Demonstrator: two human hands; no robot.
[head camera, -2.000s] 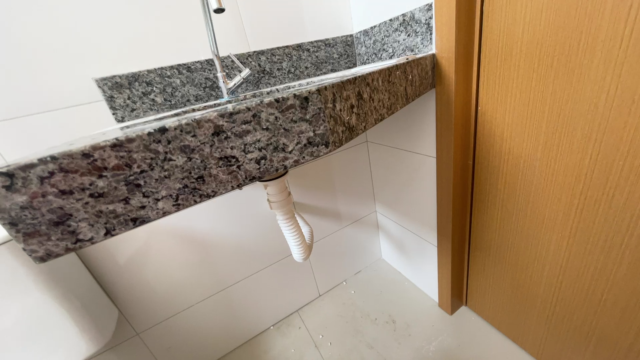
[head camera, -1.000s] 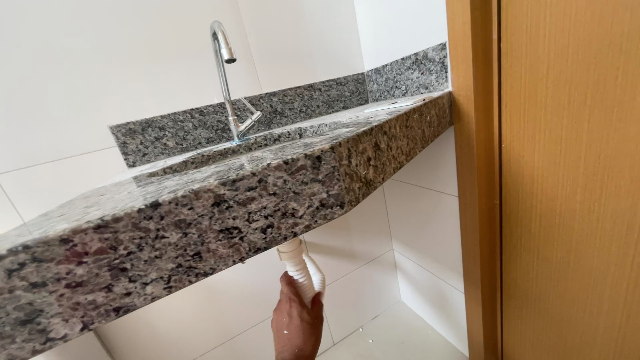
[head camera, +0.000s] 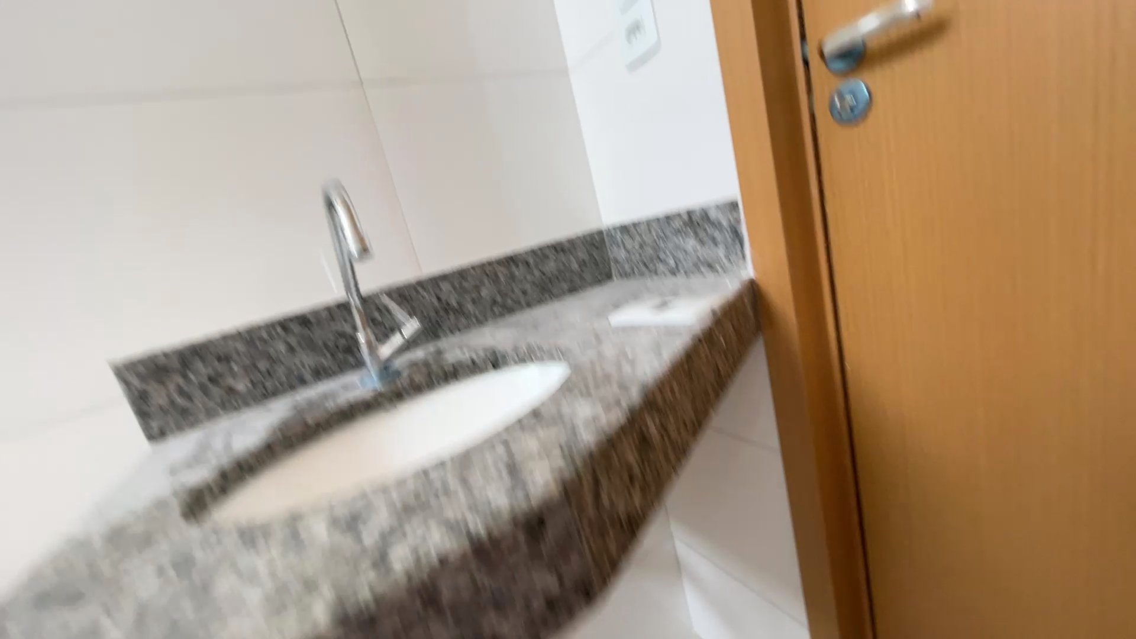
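Neither of my hands shows in the head view at this moment. A granite washbasin counter (head camera: 532, 444) fills the lower left and middle, its near edge blurred. Set into it is an oval white basin (head camera: 399, 444). Behind the basin stands a chrome gooseneck faucet (head camera: 351, 266) with a side lever, and blue material shows around its base. A flat white item (head camera: 666, 311) lies on the counter near the right corner. The white drain hose under the counter is out of sight.
A granite backsplash (head camera: 497, 280) runs along the tiled wall. At the right is a wooden door (head camera: 994, 355) in a wooden frame (head camera: 790, 355), with a metal lever handle (head camera: 874, 27) and a round lock (head camera: 850, 101). A white wall plate (head camera: 637, 31) is at the top.
A hand was on the white corrugated drain hose under the counter one second ago; hand and hose are now out of view. The view has moved up, showing the basin and door handle.
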